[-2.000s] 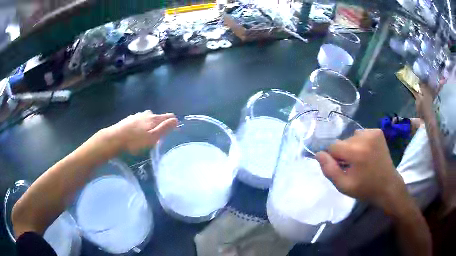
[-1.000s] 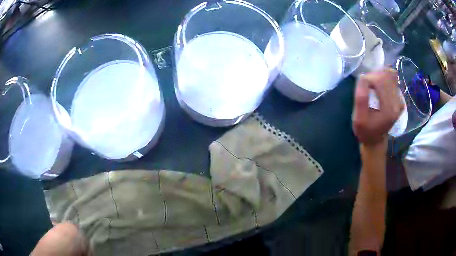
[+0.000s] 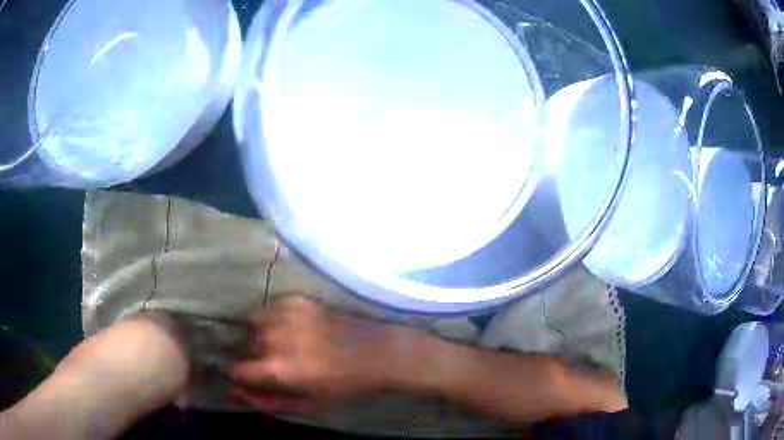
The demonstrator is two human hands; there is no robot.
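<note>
A grey-green towel (image 3: 206, 232) lies on the bench at the near edge, partly hidden by a large clear tank with a white base (image 3: 395, 129). My left hand (image 3: 155, 352) is on the towel at the lower left; its fingers are hidden or blurred. My right hand (image 3: 288, 357) reaches in from the right, its forearm across the towel, with blurred fingers curled on the cloth. Dark, bunched cloth shows between the hands. Neither hand touches a tank.
Another tank (image 3: 129, 94) stands at the upper left. More tanks (image 3: 623, 172) stand close together on the right, one farther right (image 3: 722, 215). A pale, blurred object (image 3: 744, 369) is at the lower right. The dark green bench (image 3: 206, 185) shows between tanks and towel.
The view has moved closer over the towel and tanks. My right hand has come from the tanks at right to the towel. My left hand has come further into view.
</note>
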